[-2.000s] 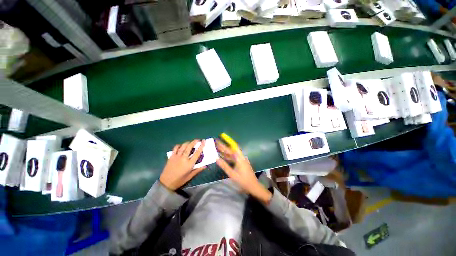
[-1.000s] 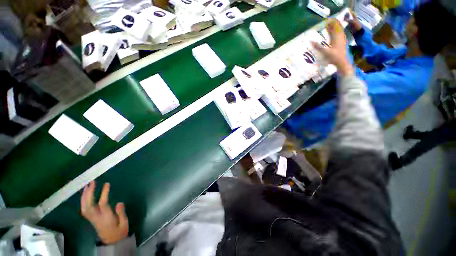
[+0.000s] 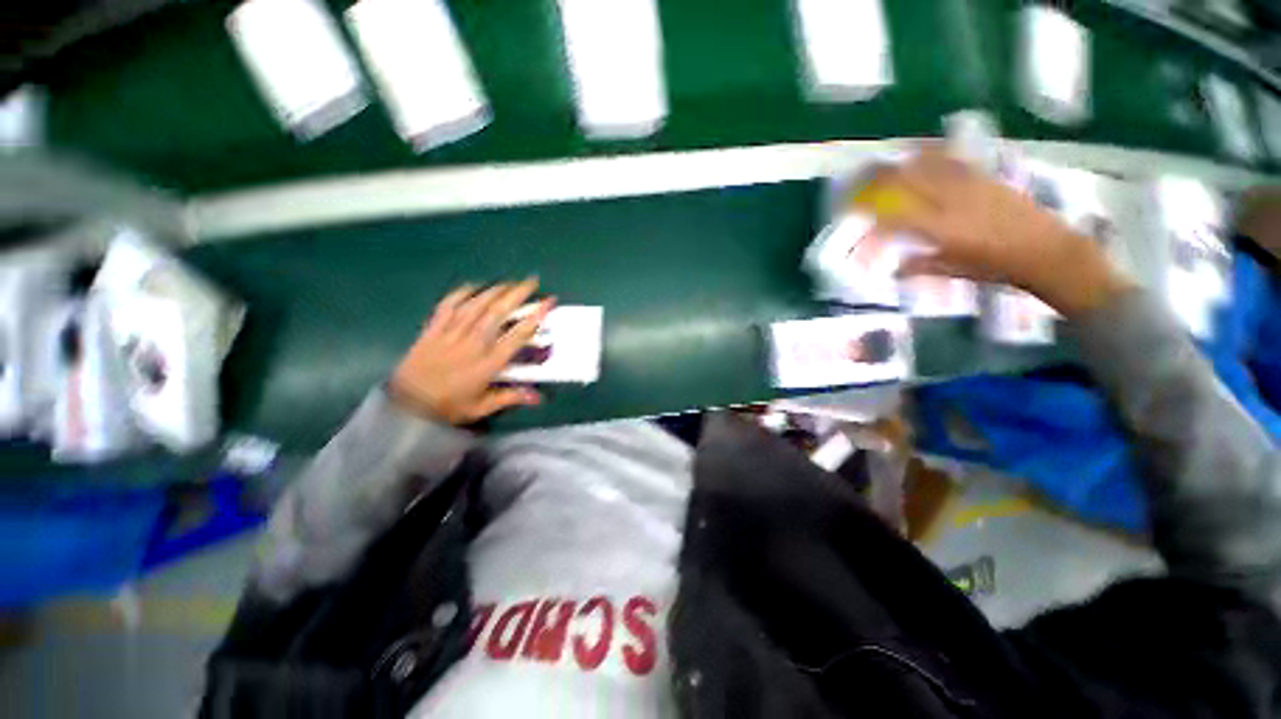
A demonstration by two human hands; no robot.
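A white smartwatch box [image 3: 573, 346] lies on the green work surface in front of me, its dark watch picture partly under my fingers. My left hand [image 3: 475, 351] holds its left end, fingers over the top and thumb at the near side. My right hand [image 3: 976, 232] is blurred over the left part of the row of boxes at right. A yellow hand tool [image 3: 884, 198] shows at its fingers. A white box [image 3: 851, 250] lies under and beside these fingers; whether they also grip it I cannot tell.
Another watch box [image 3: 840, 351] lies near the front edge. Leaning boxes [image 3: 158, 344] stand at left. A pale rail [image 3: 562, 177] divides the surface from the belt, where white boxes [image 3: 614, 63] lie. Blue clothing [image 3: 1019, 436] shows at right.
The view has turned back to the left. My right hand has come from the far end of the right-hand row to its nearer part. My left hand, empty before, is now on a box.
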